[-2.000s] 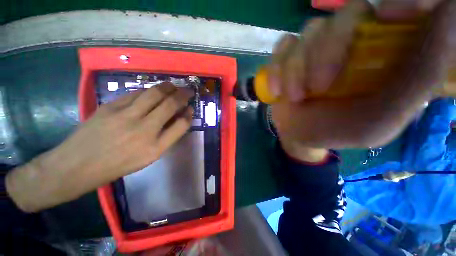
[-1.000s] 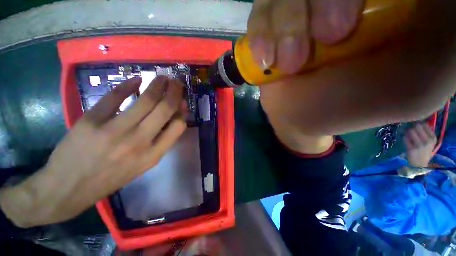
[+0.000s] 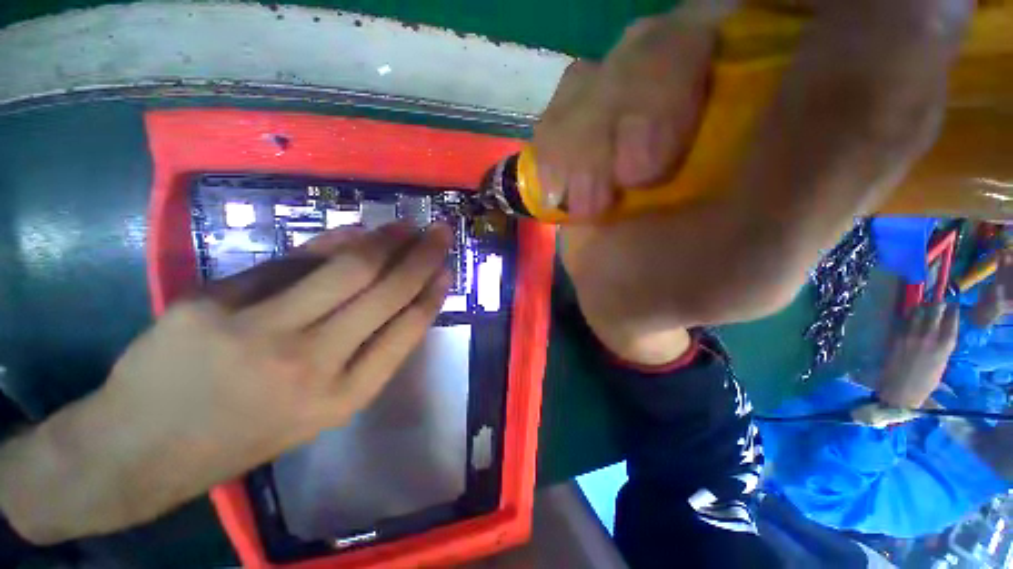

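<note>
A black tablet housing [image 3: 485, 367] lies open inside a red-orange frame [image 3: 531, 378]. A large silvery-white plate [image 3: 389, 445] fills its lower part. The circuit board [image 3: 413, 209] is at its top end. My left hand [image 3: 300, 345] lies flat over the housing with its fingertips on the board, covering part of it. My right hand [image 3: 689, 211] is closed around a yellow-orange electric screwdriver [image 3: 711, 145]. The driver's dark tip points at the board's top right corner, beside a small amber-brown patch; the exact contact point cannot be made out.
A pale metal rail [image 3: 267, 56] curves behind the frame. A pile of small dark parts [image 3: 839, 295] lies on the green bench at the right, near a blue bin [image 3: 902, 245]. Beyond are another person's hand [image 3: 920, 356], blue clothing [image 3: 855, 472] and a thin black cable.
The driver has swung left and down from beyond the frame to the board's corner. My left fingers have shifted slightly on the board. The small parts pile and blue bin now show at the right.
</note>
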